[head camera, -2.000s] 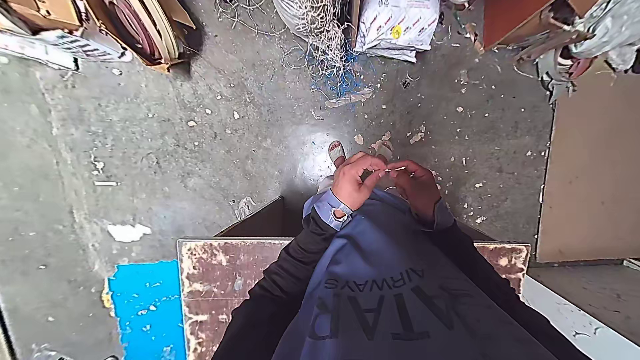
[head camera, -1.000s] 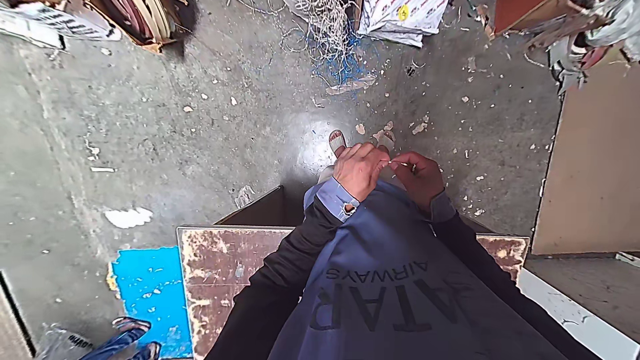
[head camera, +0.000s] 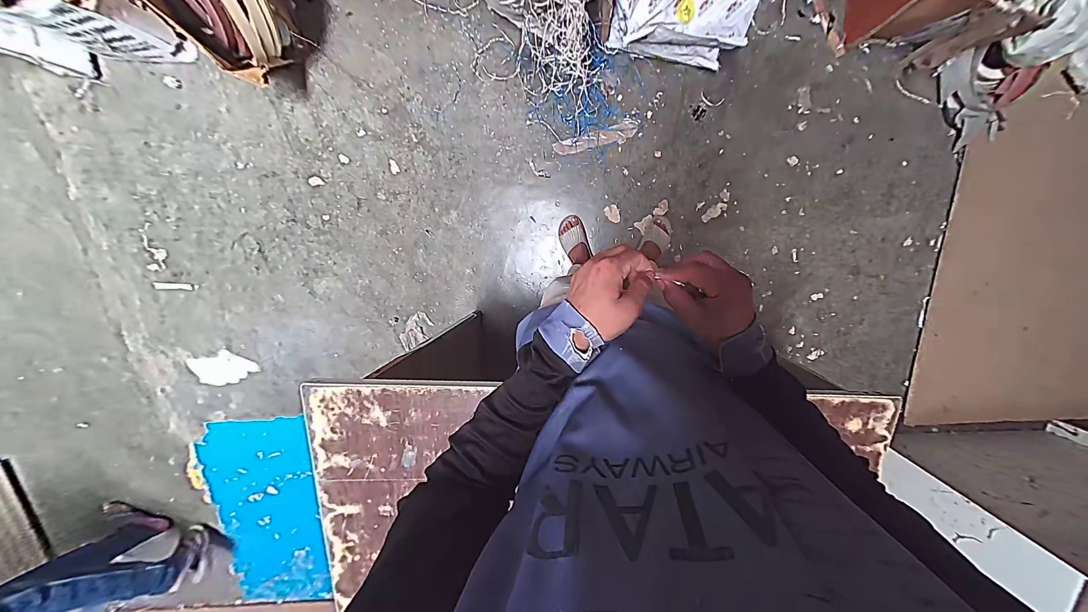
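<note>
My left hand and my right hand are close together in front of my waist, above my sandalled feet. The fingers of both pinch a small, thin, pale thing between them; it is too small to tell what it is. A blue garment with dark lettering covers my front, and its cuffs show at both wrists over dark sleeves.
A worn brown board lies beside me, near a blue patch on the concrete floor. Tangled string, printed bags and an open carton lie ahead. Another person's legs show at lower left.
Another person's legs and feet have come into view at the lower left. My hands stay together at my waist, with the fingers slightly shifted.
</note>
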